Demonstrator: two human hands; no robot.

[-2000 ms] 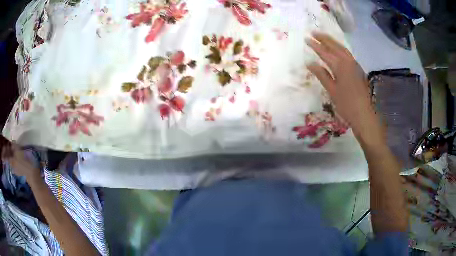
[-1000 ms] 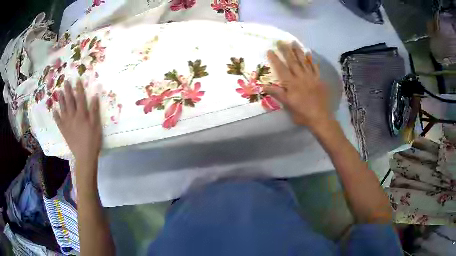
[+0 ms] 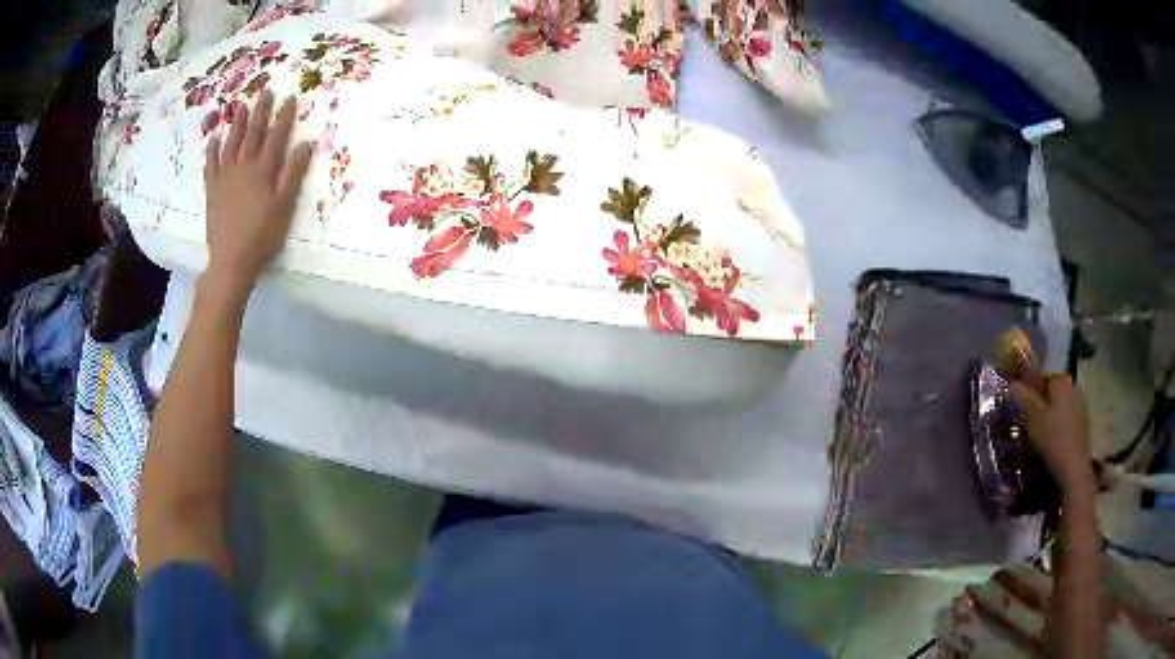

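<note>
The floral dress [image 3: 348, 238] lies over the rounded padded board [image 3: 425, 361], its hem edge running along the front and its right corner flat. My left hand [image 3: 258, 187] lies flat with fingers apart on the dress at the left. My right hand [image 3: 1054, 418] is at the far right, closed around the handle of the steam iron [image 3: 999, 444]. The iron sits at the right side of the dark rest pad [image 3: 908, 425]. My right fingers are partly blurred.
A spare grey iron shoe [image 3: 979, 165] lies at the far right, beside a blue bar [image 3: 966, 58] and a white sleeve board [image 3: 1031, 52]. Striped garments [image 3: 110, 412] are at lower left. Floral cloth [image 3: 992, 618] shows at lower right.
My right hand has left the dress and taken hold of the iron at the right. My left hand remains on the dress. The dress now lies as a narrower piece than two seconds ago.
</note>
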